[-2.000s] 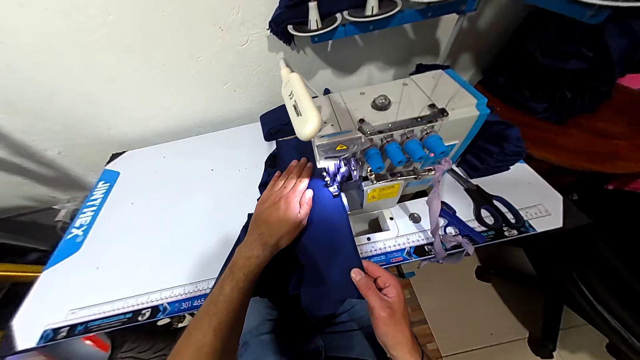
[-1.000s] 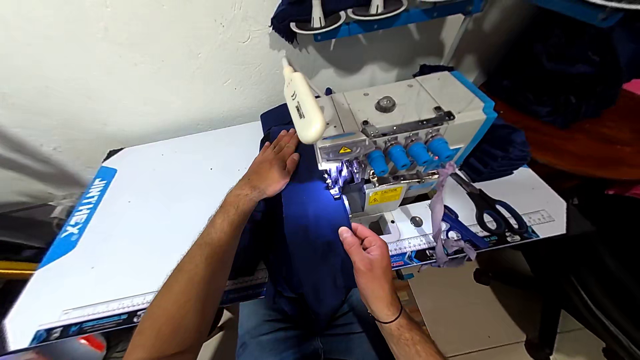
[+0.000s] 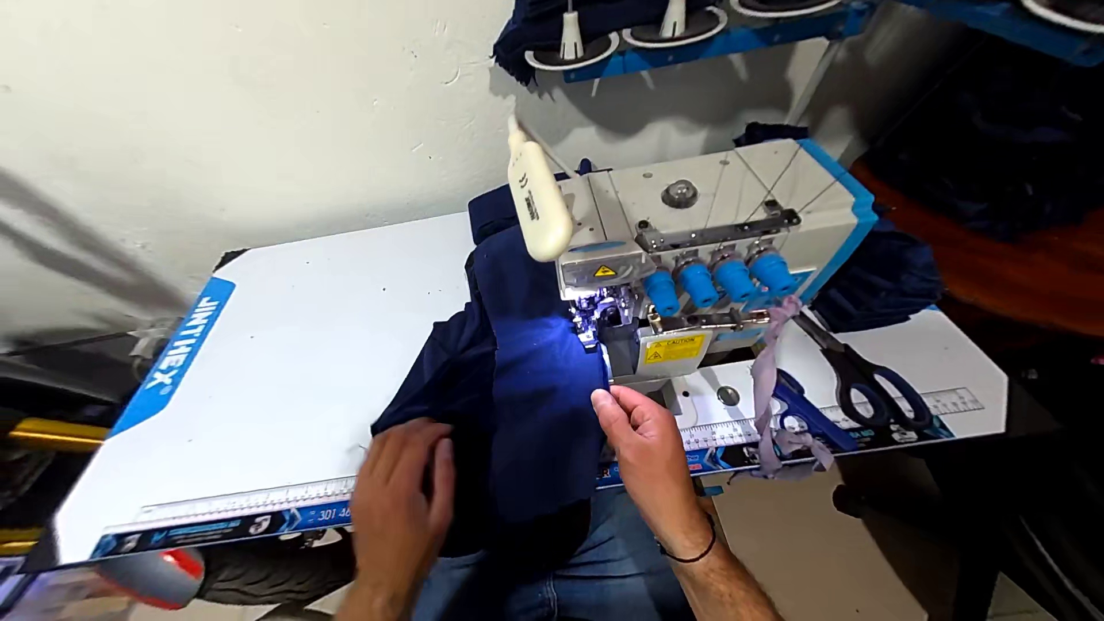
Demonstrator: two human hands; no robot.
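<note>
Dark navy fabric (image 3: 548,405) runs along the left side of an overlock sewing machine (image 3: 733,216), its right edge at the lit needle and presser foot area (image 3: 595,319). With thumb and fingers, my right hand (image 3: 642,444) pinches that edge just in front of the presser foot. My left hand (image 3: 405,487) lies on the fabric's lower left part near the table's front edge, fingers bent, its fingertips partly lost against the dark cloth; whether it grips a fold is unclear. The near end of the fabric hangs over my lap.
Black-handled scissors (image 3: 862,375), a blue-handled tool (image 3: 811,414) and a mauve cloth strip (image 3: 766,388) are right of the machine. A cream lamp (image 3: 541,203) hangs over its head. More navy fabric (image 3: 888,276) lies behind. Thread cones' stand (image 3: 690,43) is above.
My left hand has come from the fabric beside the machine head back toward the table's front edge. My right hand now pinches the fabric edge closer to the presser foot than two seconds ago.
</note>
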